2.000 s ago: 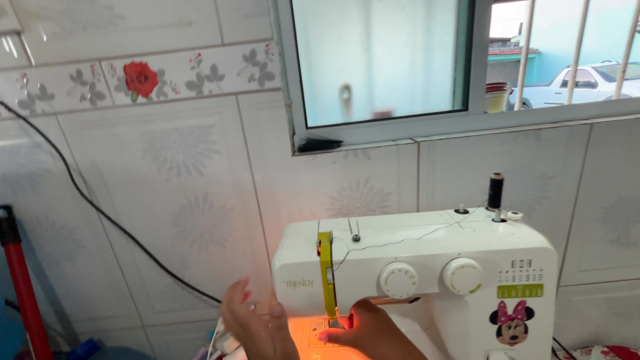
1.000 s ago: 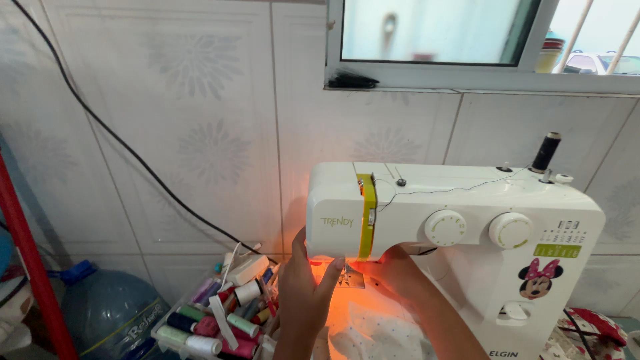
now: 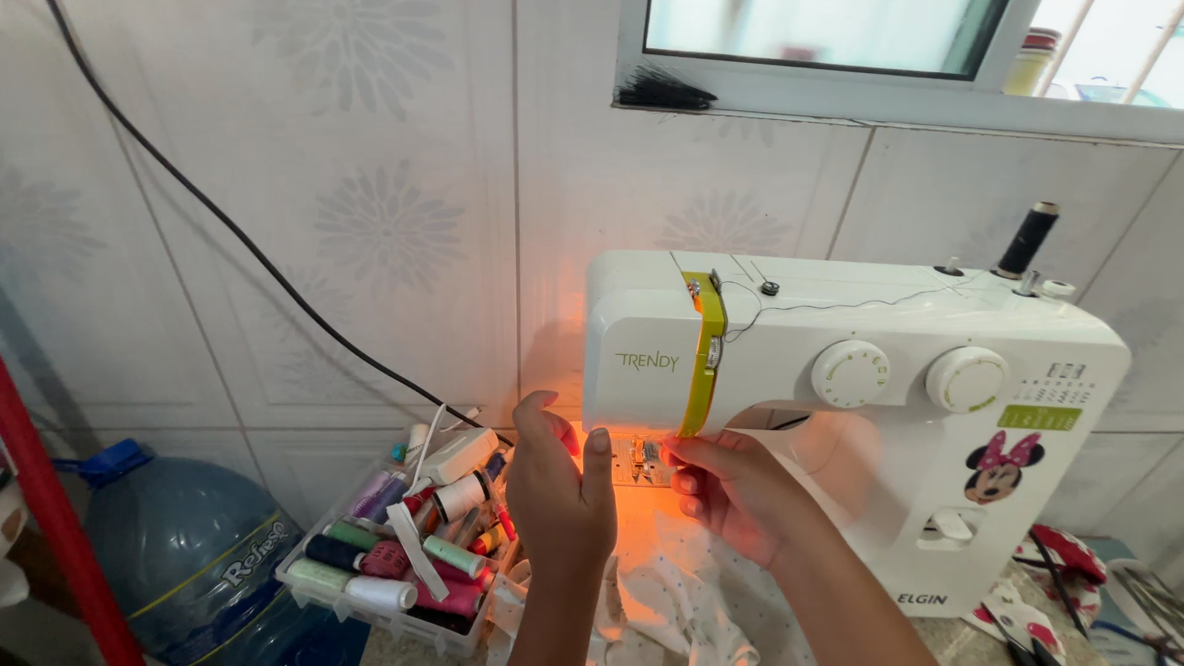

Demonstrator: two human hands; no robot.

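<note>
A white Elgin sewing machine [image 3: 768,351] stands in front of me, its lamp glowing orange over the presser foot [image 3: 645,453]. Black thread runs loosely from the spool [image 3: 1029,242] across the top to the lime-green threading channel [image 3: 705,356]. My left hand [image 3: 562,481] is raised at the left of the needle area, fingers apart, with nothing visible in it. My right hand [image 3: 735,486] is just right of the presser foot, thumb and forefinger pinched together below the green channel; whether thread lies between them is too small to tell. White dotted fabric [image 3: 680,592] lies below both hands.
A clear plastic box [image 3: 435,638] of thread spools sits left of the machine, with a white adapter [image 3: 455,458] on it. Farther left are a large blue water bottle [image 3: 185,546] and a red pole [image 3: 55,518]. Scissors [image 3: 1031,652] and patterned cloth [image 3: 1064,564] lie at the right.
The view has tilted down and come closer. My left hand, beside the presser foot one second ago, has drawn back to the left. My right hand remains near the needle area.
</note>
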